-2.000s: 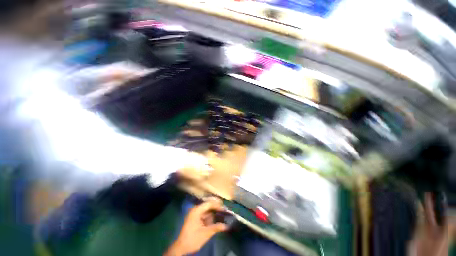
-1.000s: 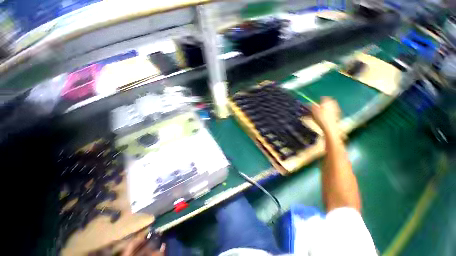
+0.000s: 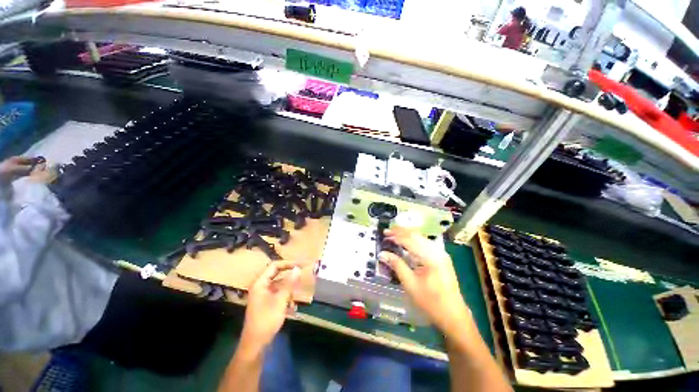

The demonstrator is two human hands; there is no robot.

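Observation:
The silver fixture (image 3: 345,260) stands in front of me, with a pale green plate and a dark round hole at its back. A black plastic part (image 3: 384,243) lies in the nest on its top. My right hand (image 3: 410,264) is on this part, fingers around its front end. My left hand (image 3: 272,295) is over the front edge of the infeed cardboard, fingertips close together; whether it holds something small cannot be told. Black parts (image 3: 253,218) lie in a loose heap on the infeed cardboard (image 3: 207,268).
A red button (image 3: 357,310) is on the fixture's front edge. Output cardboard (image 3: 605,360) with rows of black parts is at right, beside a shelf post (image 3: 510,180). Black trays (image 3: 153,161) and a coworker's sleeve (image 3: 46,245) are at left. A pink basket (image 3: 313,96) is behind.
The view has swung back left and sharpened. My right hand has moved from the output cardboard to the part in the fixture. My left hand has come up over the infeed cardboard.

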